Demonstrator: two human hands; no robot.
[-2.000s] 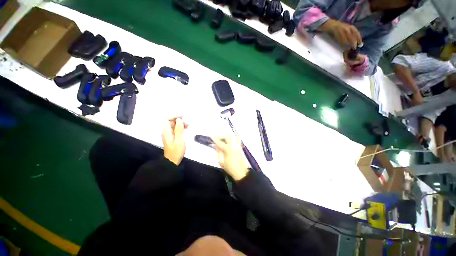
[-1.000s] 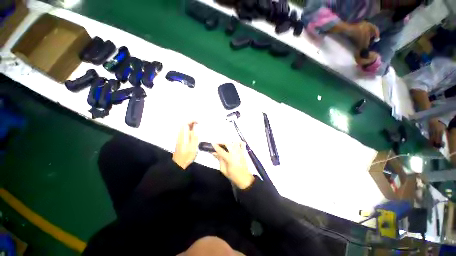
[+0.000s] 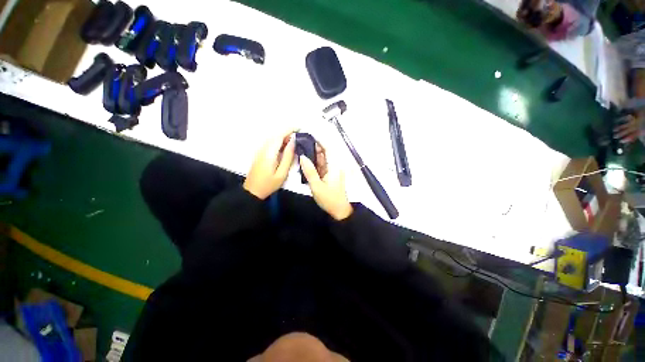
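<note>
A small black device housing [image 3: 306,146] is held between both hands above the near edge of the white bench. My left hand [image 3: 271,167] grips its left side with the fingertips. My right hand [image 3: 325,182] holds its right side, with the thumb on the face and the fingers behind. Any small part at my fingertips is too blurred to tell. A hammer [image 3: 359,159] lies just right of my hands, its metal head pointing away. A dark, straight tool [image 3: 398,143] lies right of the hammer. A black case [image 3: 326,72] lies beyond the hammer head.
Black housings with blue parts [image 3: 166,46] are clustered at the left beside an open carton [image 3: 47,37]. One housing [image 3: 239,48] lies apart. A green conveyor [image 3: 452,67] runs behind the bench. A small carton [image 3: 581,191] and a yellow-and-blue box [image 3: 576,261] stand at the right.
The view has shifted. My left hand has moved in to the housing, and both hands now hold it, raised and turned more upright. Earlier only my right hand was on it.
</note>
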